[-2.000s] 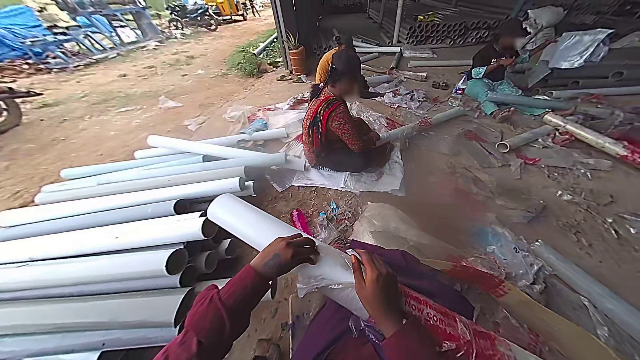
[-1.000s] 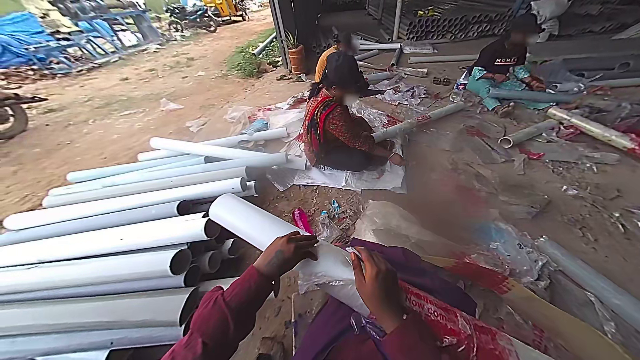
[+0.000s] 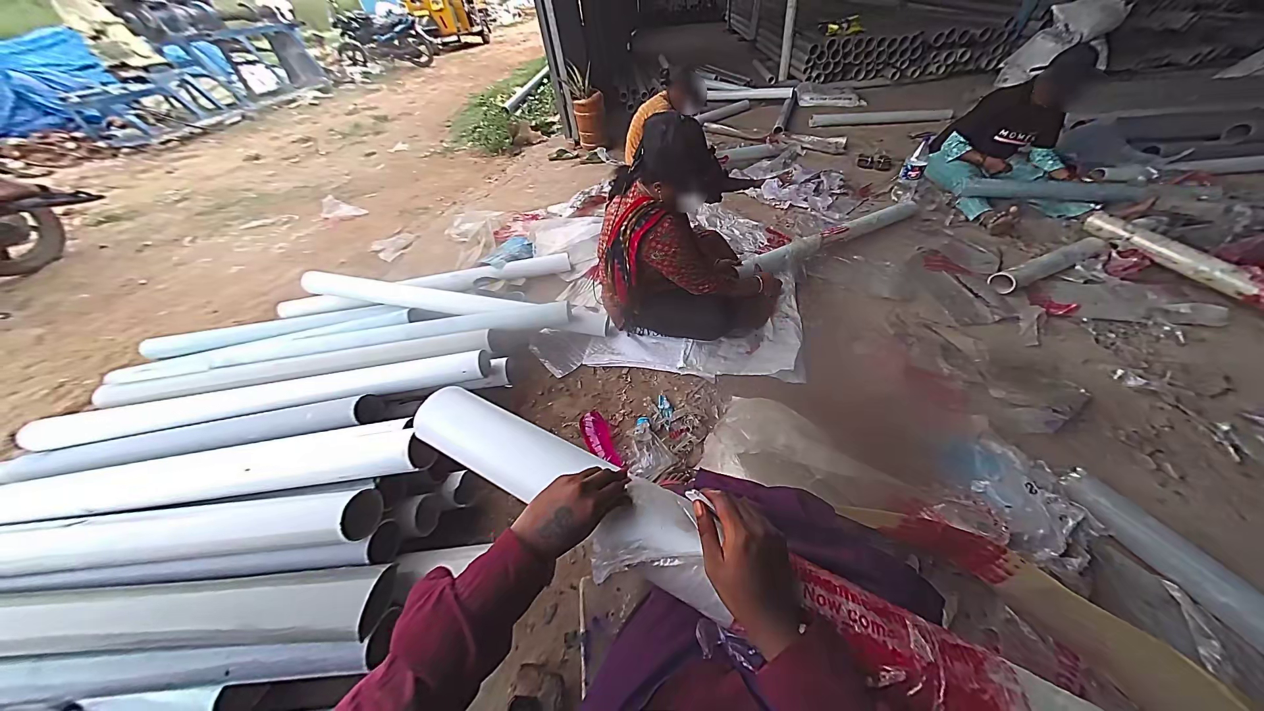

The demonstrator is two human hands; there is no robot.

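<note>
A white plastic pipe [image 3: 504, 444] lies slantwise across my lap, its far end bare. Clear plastic film [image 3: 647, 528] covers its middle, and red printed film [image 3: 889, 632] wraps the part nearer me. My left hand [image 3: 573, 509] rests over the pipe where the clear film begins, its fingers bent on the top. The fingers of my right hand [image 3: 746, 558] pinch a gathered edge of the clear film a little farther down the pipe. Whether my left fingers also hold film cannot be told.
Stacked white and grey pipes [image 3: 197, 523] lie at the left. A person [image 3: 671, 237] sits on white sheeting [image 3: 691, 351] ahead, with others behind and at the right. Plastic scraps, a small clear bottle [image 3: 647, 449] and a grey pipe [image 3: 1165, 533] lie on the dirt ground.
</note>
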